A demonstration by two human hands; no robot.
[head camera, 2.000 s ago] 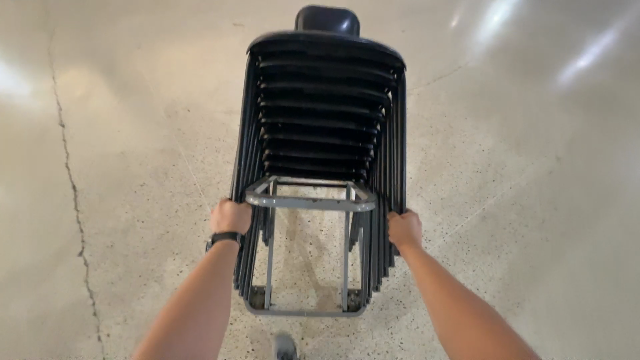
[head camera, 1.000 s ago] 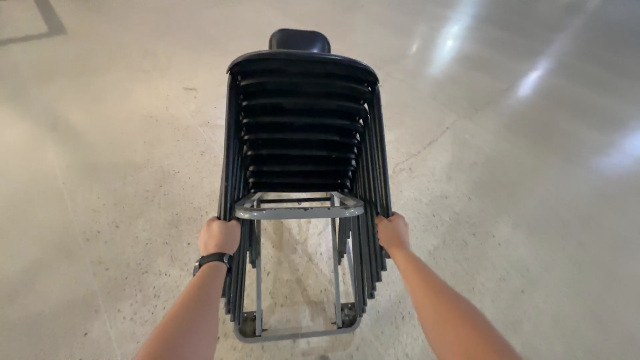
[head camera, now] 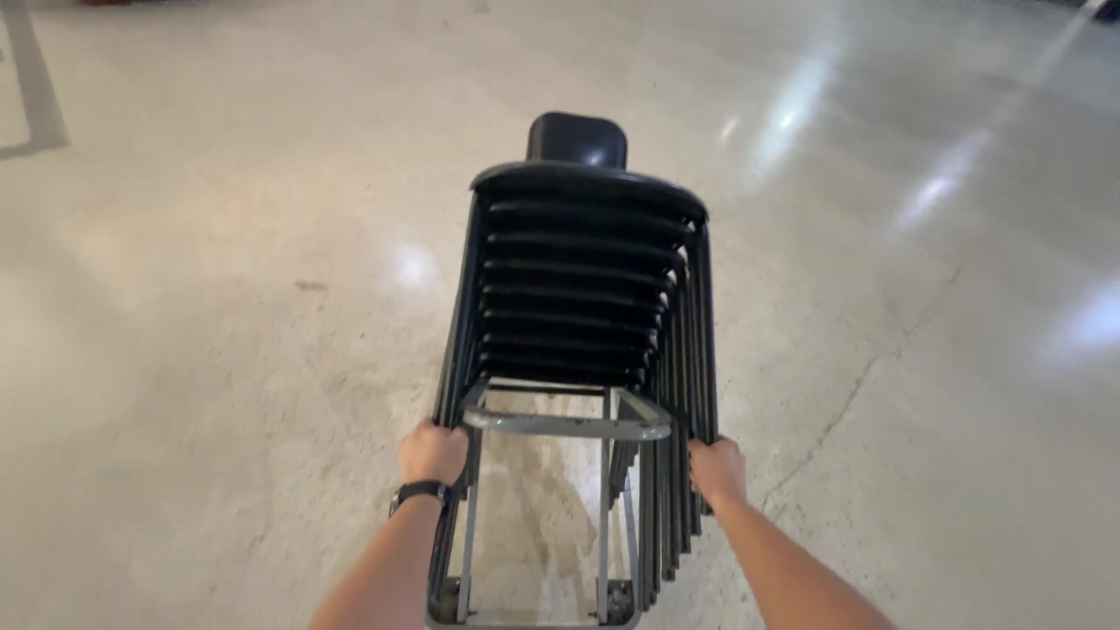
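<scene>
A stack of several black chairs point(head camera: 573, 302) rests on a grey metal frame dolly point(head camera: 569, 427) in the middle of the view. A black backrest point(head camera: 577, 140) rises beyond the top seat. My left hand point(head camera: 435, 451), with a black watch at the wrist, grips the chair legs on the left side of the stack. On the right side, my right hand point(head camera: 717, 470) is closed around the chair legs. Both hands are at about the height of the frame's upper bar, and their fingers are partly hidden by the legs.
Smooth concrete floor point(head camera: 262, 350) surrounds the stack, with bright light reflections at the right and a thin crack point(head camera: 844, 411) right of it. Grey markings point(head camera: 39, 96) cross the floor at the far left. A dark object stands at the top right corner.
The floor cracks and marks have shifted around the stack, which has moved across the floor with both hands still on it. The long crack at the left is out of view.
</scene>
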